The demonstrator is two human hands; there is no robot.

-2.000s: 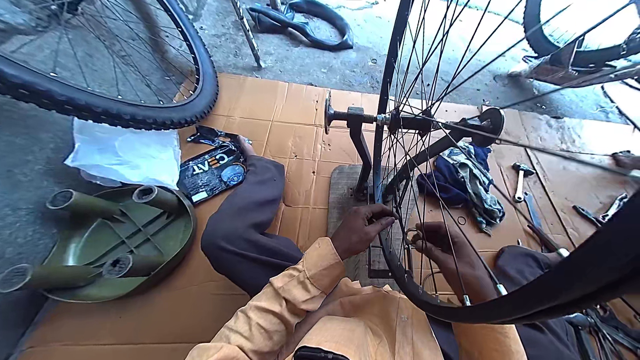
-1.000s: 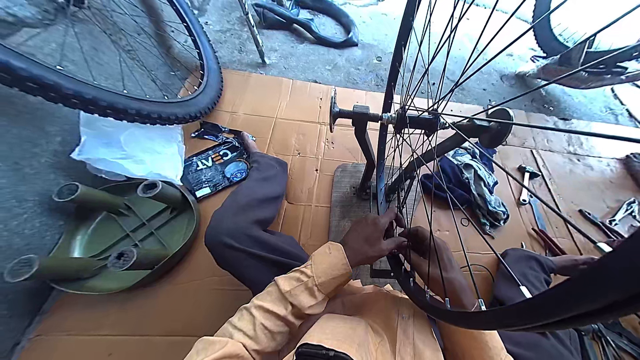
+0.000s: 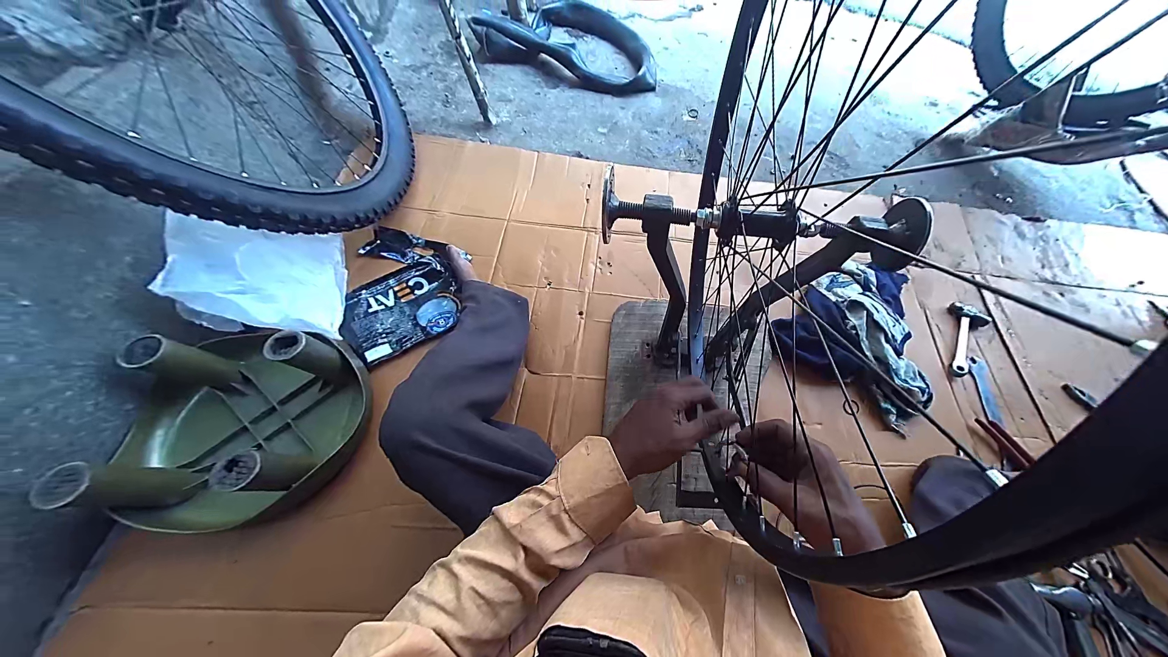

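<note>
A black spoked bicycle wheel rim [image 3: 912, 570] stands upright, its hub [image 3: 762, 224] held between the arms of a metal truing stand [image 3: 671, 274] on a wooden board [image 3: 634, 342]. My left hand [image 3: 671, 424] is at the rim's left side, thumb and fingers pinched together near the lower spokes. Across the rim, my right hand [image 3: 794, 470] reaches among the spokes with its fingers curled close to the left fingertips. A small pale piece, perhaps a spoke nipple, shows between the hands, but which fingers grip it cannot be told.
An upturned green plastic stool [image 3: 310, 438], a white plastic bag [image 3: 255, 274] and a black packet [image 3: 397, 310] lie left, below a tyred wheel [image 3: 392, 155]. Right of the stand are a crumpled cloth [image 3: 853, 338], a hammer [image 3: 963, 338] and other tools. An inner tube [image 3: 593, 78] lies beyond the cardboard.
My right hand has drawn a little away from the left fingers since one second ago, when the two hands were together at the rim. The stand has stayed in place.
</note>
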